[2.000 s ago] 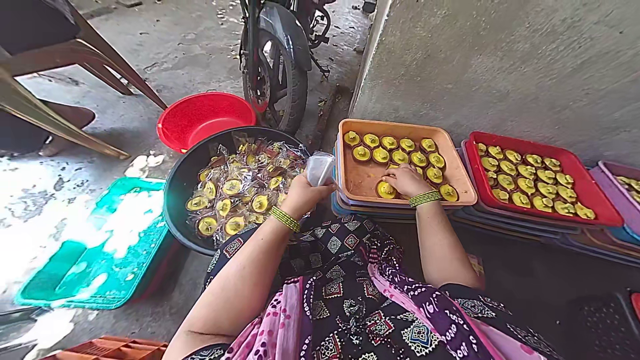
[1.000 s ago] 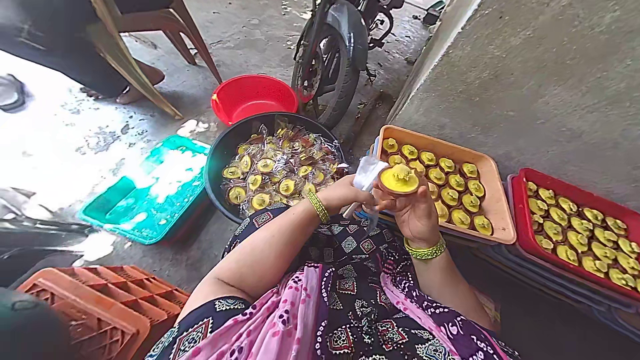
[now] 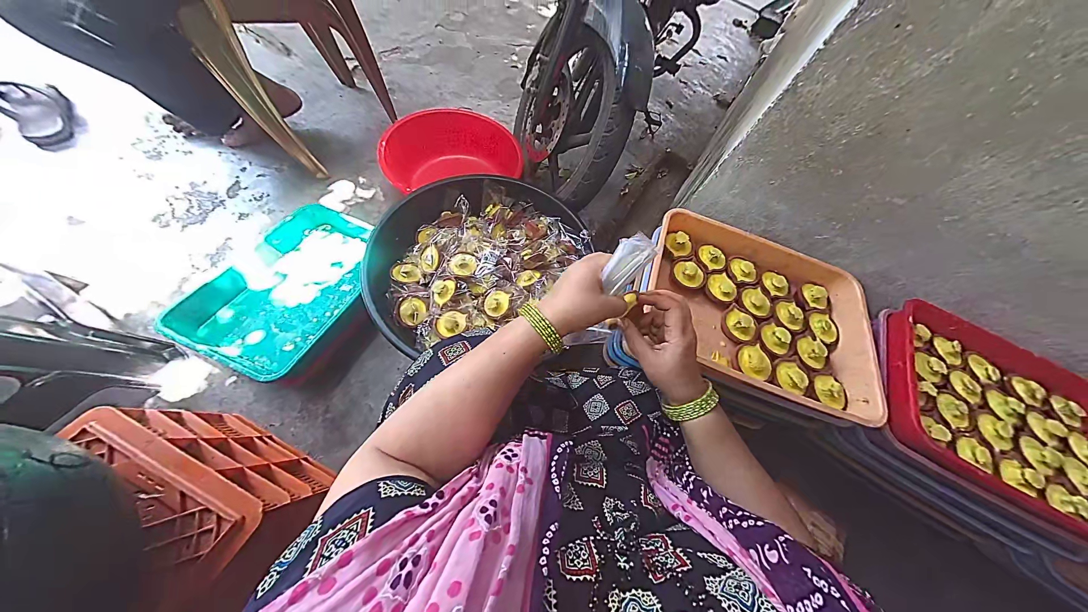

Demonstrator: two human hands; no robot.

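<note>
My left hand (image 3: pixel 582 295) holds clear plastic bags (image 3: pixel 627 262) that stick up above its fingers. Close against it, my right hand (image 3: pixel 665 344) pinches a small yellow-topped piece (image 3: pixel 629 303), mostly hidden by the fingers of both hands. Just right of my hands lies an orange tray (image 3: pixel 863 374) with rows of yellow-filled clay lamps (image 3: pixel 755 361). To the left of them, a dark round tub (image 3: pixel 382 289) is heaped with similar lamps wrapped in clear plastic (image 3: pixel 463 265).
A red tray (image 3: pixel 908 340) of more lamps sits on stacked trays at the right. Behind the tub are a red basin (image 3: pixel 450 149) and a motorcycle wheel (image 3: pixel 586 119). A green tray (image 3: pixel 280 361) and orange crate (image 3: pixel 204 476) lie left; a person's foot (image 3: pixel 246 132) shows beside a chair.
My right hand has lifted from the orange tray, where it was touching a lamp, and come to my left hand. The lamp plainly visible in it one second ago is now mostly hidden.
</note>
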